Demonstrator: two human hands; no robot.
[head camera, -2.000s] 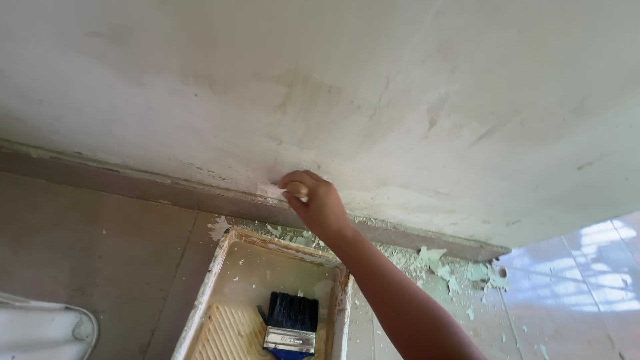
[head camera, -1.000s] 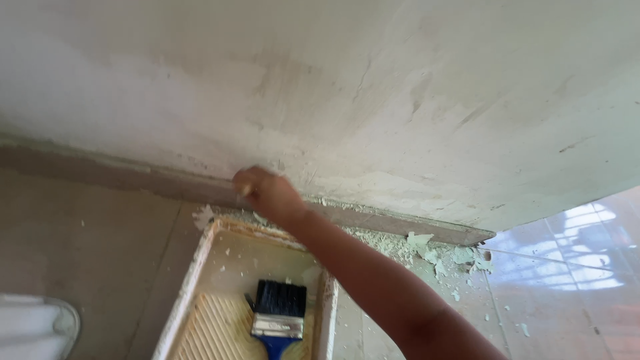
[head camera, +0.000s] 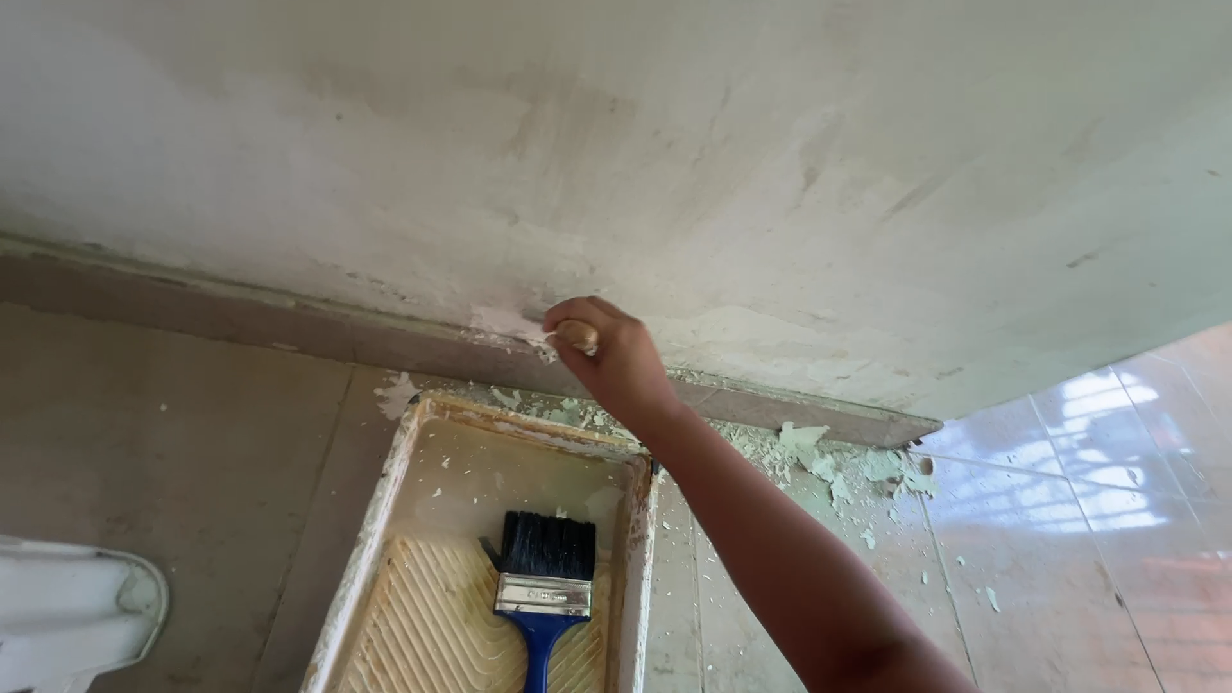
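My right hand (head camera: 621, 361) is closed around the rounded wooden handle (head camera: 577, 335) of a small tool, against the foot of the painted wall (head camera: 731, 192), just above the tile skirting (head camera: 241, 313). The tool's working end is mostly hidden by my fingers and by loose flakes. Below my hand lies a paint tray (head camera: 527, 424) with a little cloudy liquid and a ribbed slope. A paintbrush (head camera: 545, 577) with black bristles, a metal ferrule and a blue handle rests in it. My left hand does not show.
Peeled pale green paint flakes (head camera: 818, 452) lie scattered on the floor tiles along the skirting, right of the tray. A white plastic object (head camera: 72, 611) stands at the lower left. The wall ends at the right, where shiny tiles (head camera: 1088, 481) reflect light.
My right hand has stayed low on the wall by the skirting, shifting a little along it, with the handle held throughout. The brush remains in the tray.
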